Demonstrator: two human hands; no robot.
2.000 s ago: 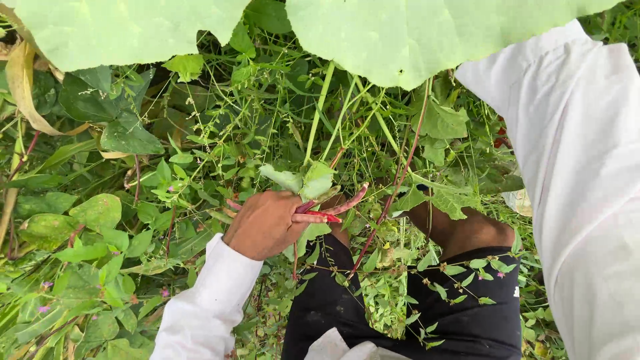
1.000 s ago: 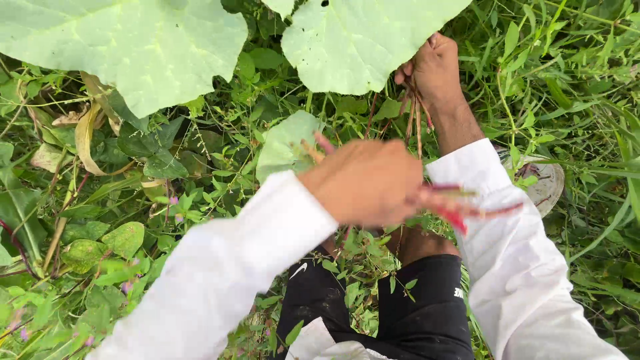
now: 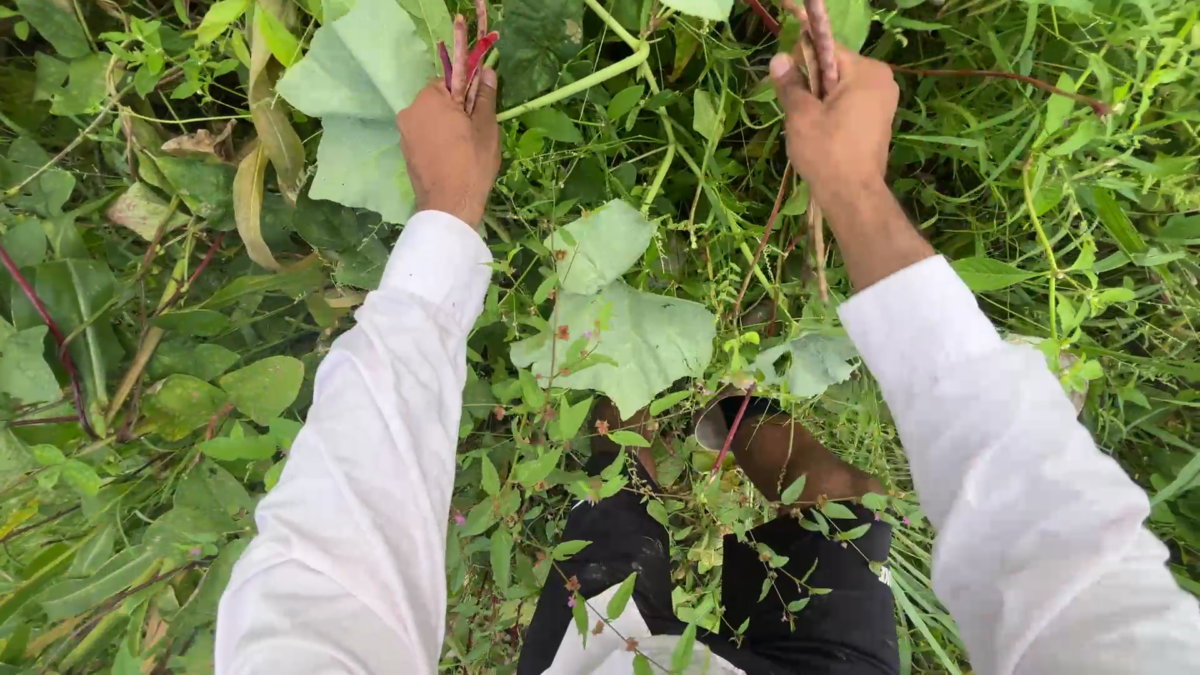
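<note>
At the upper left, my left hand (image 3: 450, 145) is closed around several pink and red bean pods (image 3: 467, 58), whose ends stick out above the fingers. My right hand (image 3: 839, 122) at the upper right grips a bunch of brownish-pink pods (image 3: 821, 42); their tops run out of the frame. Thin dry strands hang below the right wrist's inner side. A large pale green leaf (image 3: 361, 112) lies against the left hand, and a thick green vine stem (image 3: 581, 84) runs between the two hands.
Broad lobed leaves (image 3: 647, 342) lie below and between my forearms. Dense weeds and grass (image 3: 1134, 309) surround my legs. A dry, curled leaf (image 3: 251, 206) hangs at the left, and dark red stems (image 3: 56, 337) cross the foliage at the far left. Flowering weeds rise before my shorts.
My left hand, with its pods, has moved from across the right forearm to the upper left. My right hand, low among the large leaves one second ago, now shows pods above its fist. The view has shifted.
</note>
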